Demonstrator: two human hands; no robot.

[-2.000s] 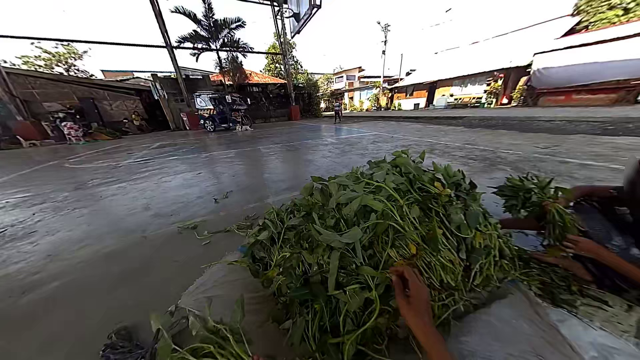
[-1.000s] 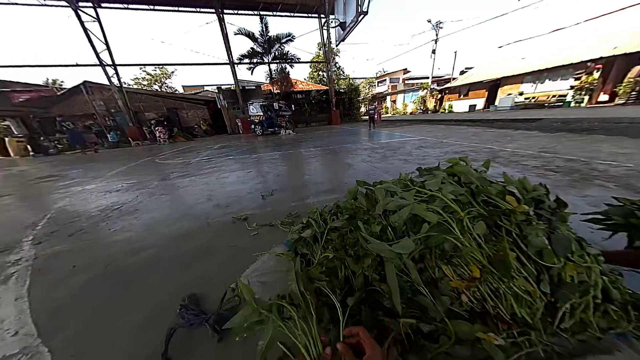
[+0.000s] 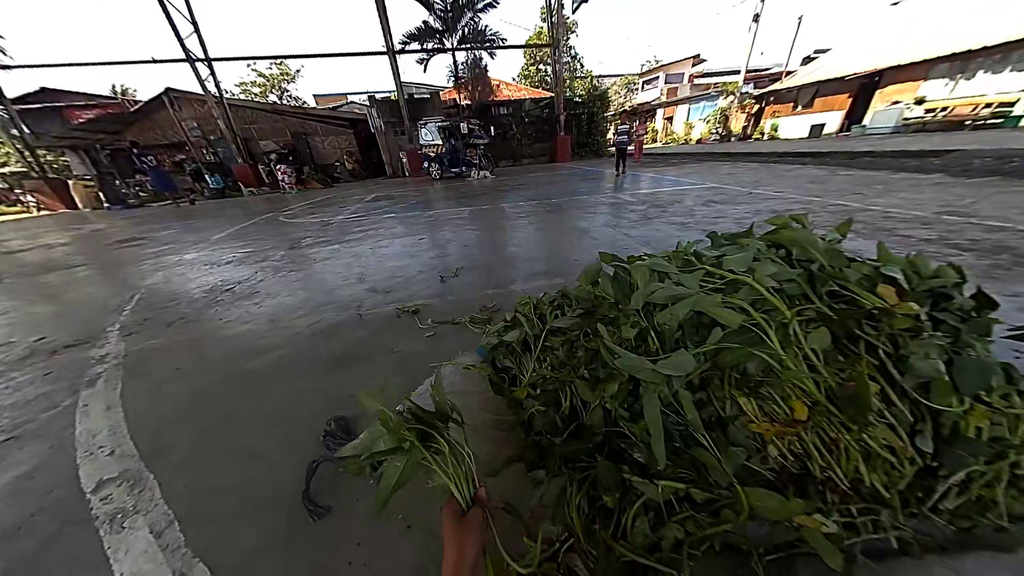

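Observation:
My left hand [image 3: 464, 528] comes up from the bottom edge, closed around the stems of a small bunch of leafy green stalks [image 3: 432, 448] whose leaves point up and to the left. A loose stem curves down beside the wrist. Just right of it spreads a large heap of leafy green vegetable stalks [image 3: 720, 384], with a few yellow leaves, lying partly on a pale sheet [image 3: 472, 392]. My right hand is out of view.
A dark cord or cloth strip [image 3: 320, 472] lies on the concrete court left of the bunch. Leaf scraps [image 3: 412, 310] lie beyond the heap. Farther off are a parked tricycle [image 3: 454, 148], a person [image 3: 622, 144] standing, posts and houses.
The bunch, low at the left two seconds ago, is now raised more fully into view in my left hand. The hand on the heap is gone from there. The view has turned left.

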